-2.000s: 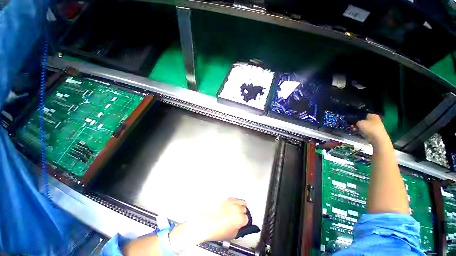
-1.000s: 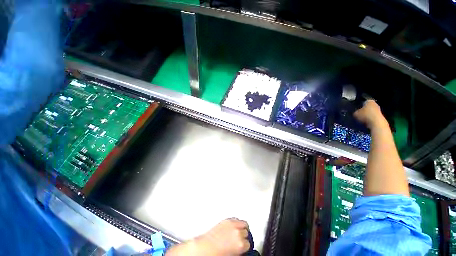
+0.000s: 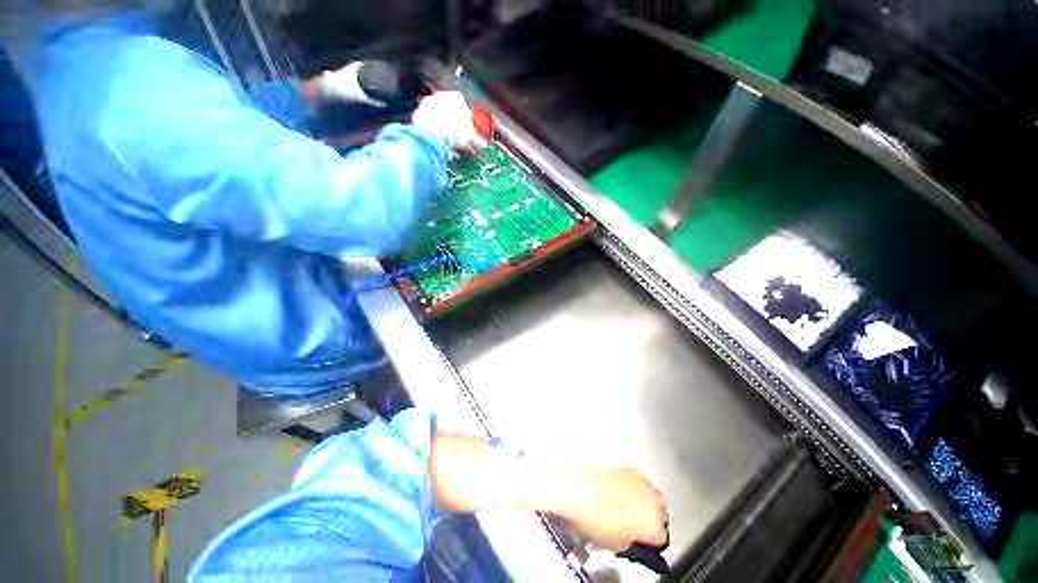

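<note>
My left hand is low in the picture over the near part of the shiny metal plate. Black coverings show at its fingertips, and the fingers are curled and turned away, so I cannot tell if they hold anything. My right hand is out of the picture. A green circuit board lies in its carrier up the line, with a reddish-brown crossbar at its near side. A small part of another board shows at the bottom right.
A person in a blue smock with white gloves leans over the far board. Behind the rail are a bin of white pieces, a bin of dark-blue cylinders and a bin of tiny blue components.
The view has swung left, bringing the neighbouring person and floor into sight. My right hand, earlier at the right bins, has left the picture. My left hand stays over the plate's near part.
</note>
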